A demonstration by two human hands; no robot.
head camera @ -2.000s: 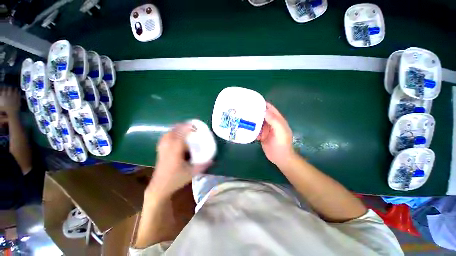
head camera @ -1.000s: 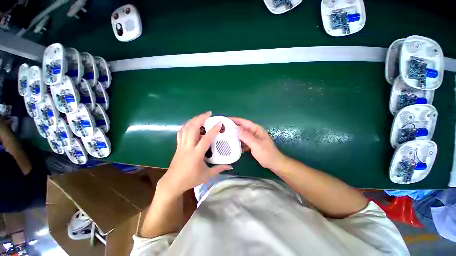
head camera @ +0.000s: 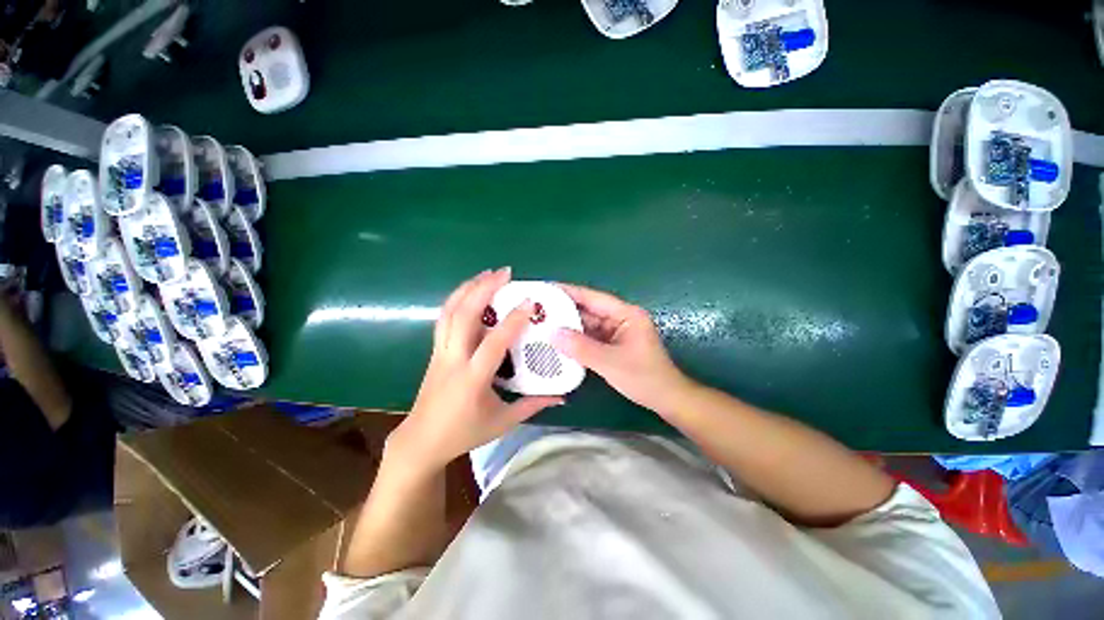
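Note:
A white rounded-square unit (head camera: 541, 345) is held low over the near part of the green bench. Its front cover faces up, with dark red round spots and a dotted grille. My left hand (head camera: 470, 369) grips its left side, fingers over the top edge and thumb at the bottom edge. My right hand (head camera: 620, 351) holds its right side, with the thumb on the cover near the grille. The back of the unit is hidden, and so is anything inside it.
A tiered pile of open housings (head camera: 157, 242) stands at left, a smaller column (head camera: 1002, 297) at right. Beyond the white strip (head camera: 581, 143) lie a covered unit (head camera: 274, 70) and open housings (head camera: 772, 42). An open carton (head camera: 242, 484) is at lower left. A person's arm (head camera: 34, 363) shows at far left.
The separate open housing and cover from two seconds ago are now together as one unit in both hands. My right thumb has moved onto the cover. Units beyond the strip have shifted left.

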